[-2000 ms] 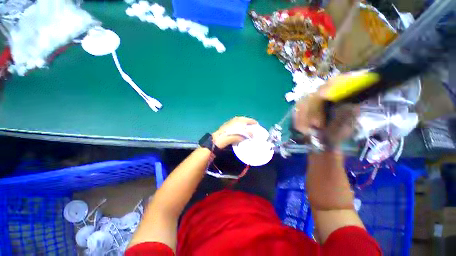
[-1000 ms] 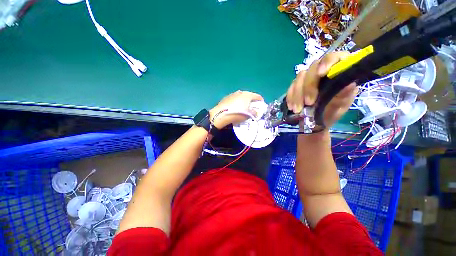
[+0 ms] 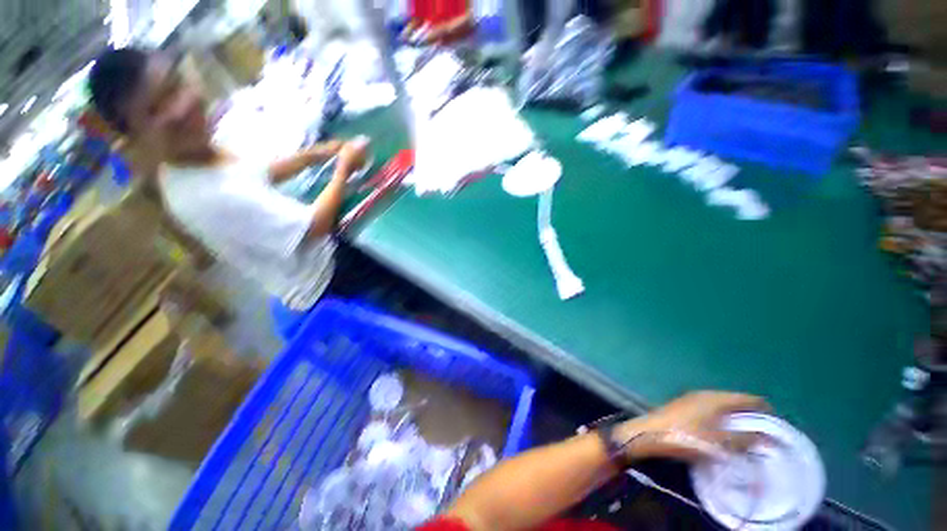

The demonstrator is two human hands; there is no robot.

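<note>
My left hand [image 3: 711,423], with a dark band at the wrist, holds a round white lamp base [image 3: 774,482] at the bench's front edge at the lower right. The picture is blurred. A white wire hangs near my wrist. My right hand is out of the picture, and so is the screwdriver. Another white disc [image 3: 532,174] lies on the green bench [image 3: 665,301] with its white cord and connector [image 3: 566,283] trailing toward the front.
A blue slatted crate [image 3: 260,436] holds wired discs [image 3: 389,477] at the lower left. A person [image 3: 234,197] works at the bench's left end. Cartons [image 3: 99,270] stand behind. White pieces [image 3: 675,161] and a blue bin [image 3: 763,109] are on the far side.
The view has swung left and up, bringing the neighbouring person and cartons into view. The screwdriver and my right hand have left the picture. My left hand still holds the lamp base.
</note>
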